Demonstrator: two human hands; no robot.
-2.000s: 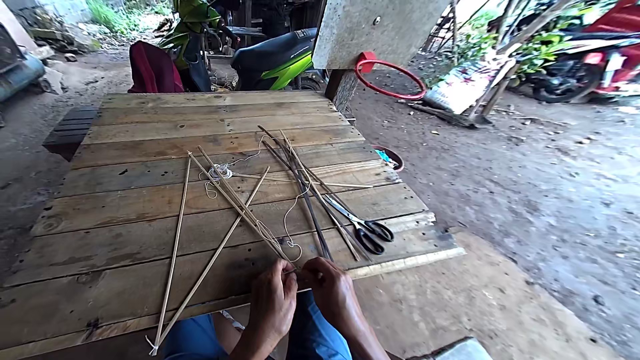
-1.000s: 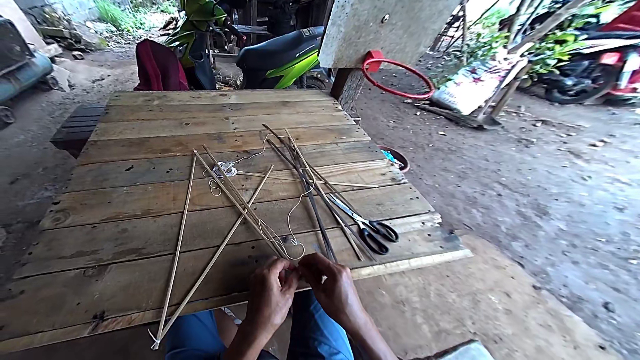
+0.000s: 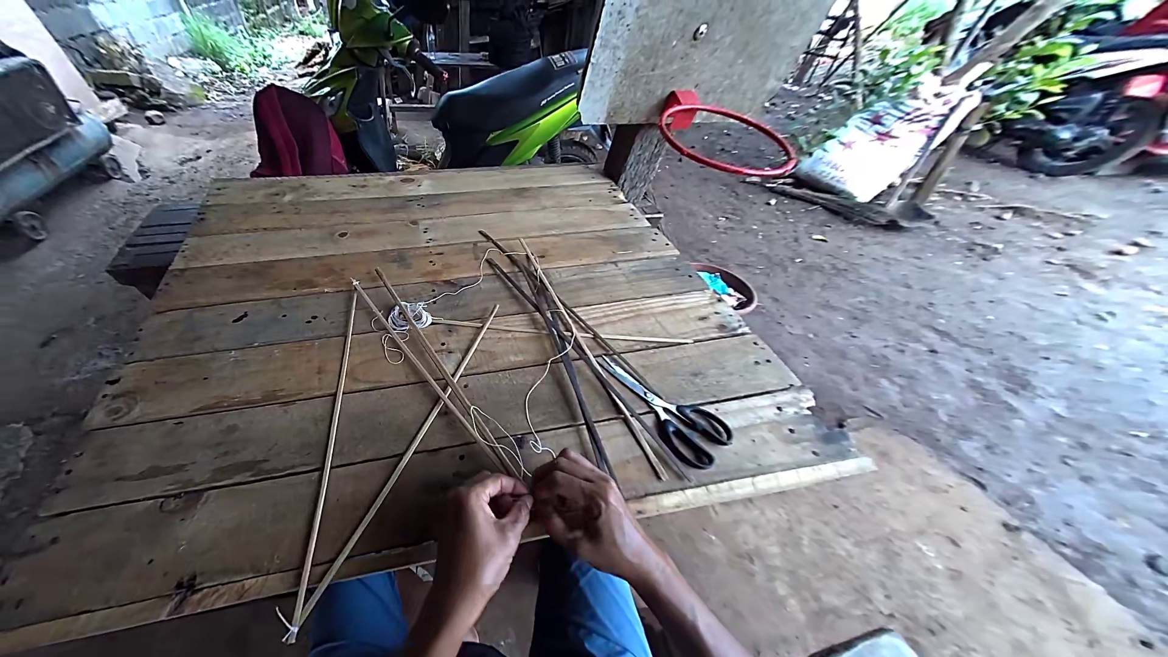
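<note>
My left hand point(image 3: 485, 529) and my right hand point(image 3: 584, 511) meet at the near table edge, fingers pinched at the near ends of light thin sticks point(image 3: 438, 370) with white string around them. The exact hold is hidden by the fingers. To the left, light sticks point(image 3: 331, 447) join in a string-tied corner that overhangs the edge. A tangle of white string point(image 3: 409, 317) lies mid-table, its strand running toward my hands. Dark and light loose sticks point(image 3: 568, 365) lie crossed ahead of my right hand. Scissors point(image 3: 671, 420) with black handles rest beside them, on the right.
The plank table point(image 3: 228, 411) has a rough right edge. A red hoop point(image 3: 730, 169) on a board stands beyond its far right corner. A round container point(image 3: 735, 287) is beside the right edge, a dark bench point(image 3: 155, 246) at the left. A green and black motorcycle point(image 3: 516, 109) stands behind.
</note>
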